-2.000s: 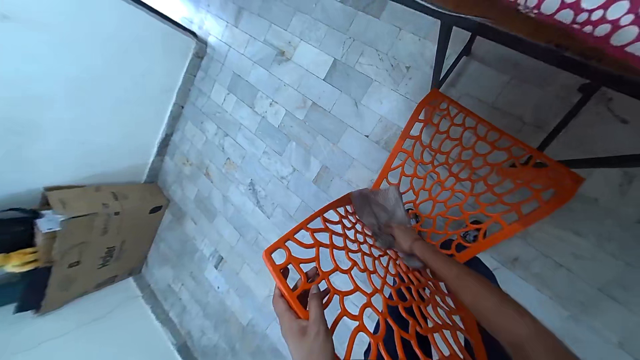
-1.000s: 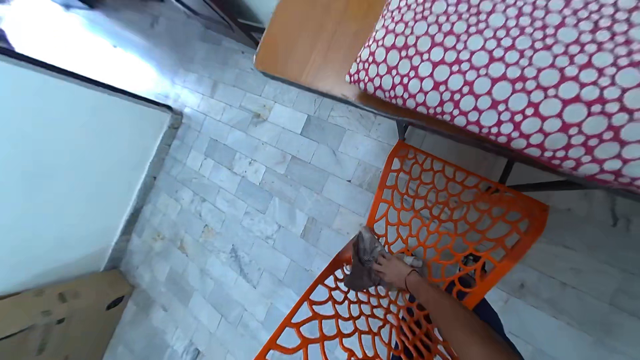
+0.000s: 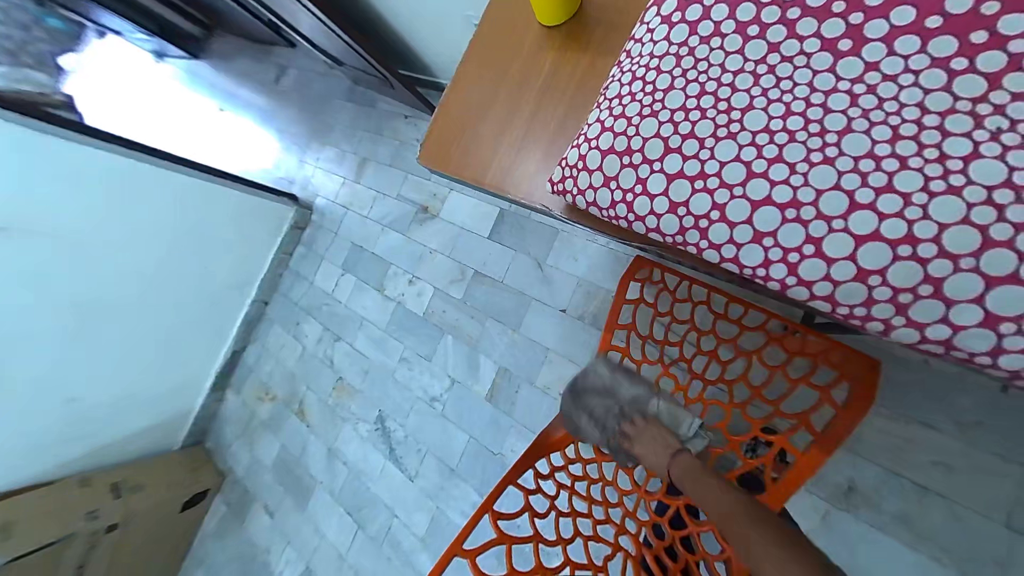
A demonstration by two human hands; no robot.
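Observation:
An orange perforated plastic chair (image 3: 560, 512) fills the lower right of the view, its two lattice panels meeting at a bend. Over that bend lies a grey cloth (image 3: 604, 400), with my right hand (image 3: 652, 444) pressing on it, slightly blurred; a thin dark band circles the wrist. Part of the cloth spreads past the fingers to the right. My left hand is out of view.
A wooden table (image 3: 512, 104) bears a pink cushion with white dots (image 3: 800, 160) and a yellow container (image 3: 554, 8), close above the chair. A cardboard box (image 3: 120, 512) stands lower left by a white wall (image 3: 128, 304). Grey tiles (image 3: 400, 336) cover the floor.
The left hand, on the chair's edge two seconds ago, has left the view. The right hand stays with the cloth near the bend. The view has shifted, bringing in more of the table and cushion.

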